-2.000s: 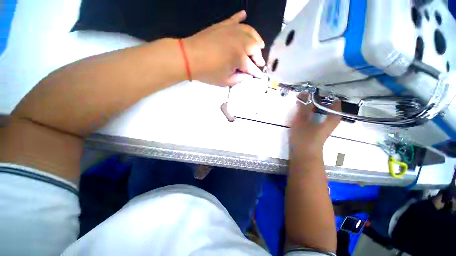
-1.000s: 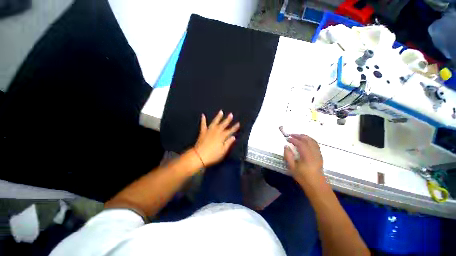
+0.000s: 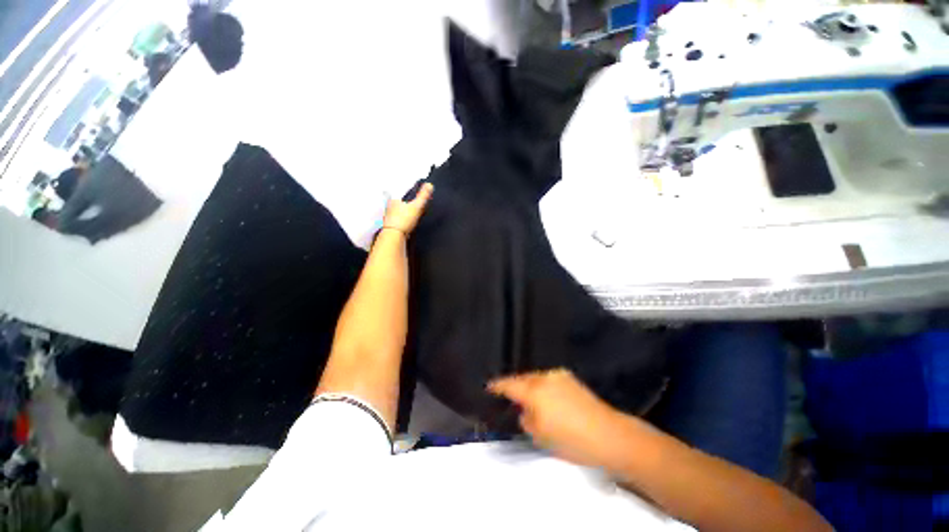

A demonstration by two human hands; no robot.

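Note:
A large black fabric panel point(image 3: 479, 260) hangs in folds in front of me, partly over the white table and partly over my lap. Its upper part is bunched and raised near the back of the table. My left hand point(image 3: 408, 211) is at the panel's left edge, thumb showing, with the other fingers hidden by the cloth. My right hand point(image 3: 546, 405) is blurred over the panel's lower part, with a finger pointing left; whether it grips the cloth cannot be told.
The sewing machine point(image 3: 770, 104) stands at right with a black flat pad point(image 3: 795, 160) by it. The ruler-edged white table point(image 3: 749, 296) lies below. A stack of black pieces point(image 3: 250, 312) is at left. Blue crates point(image 3: 879, 390) are at lower right.
The black panel has gone from lying flat on the table to hanging in folds. My left hand has moved up to its left edge; my right hand has left the table and come over the cloth.

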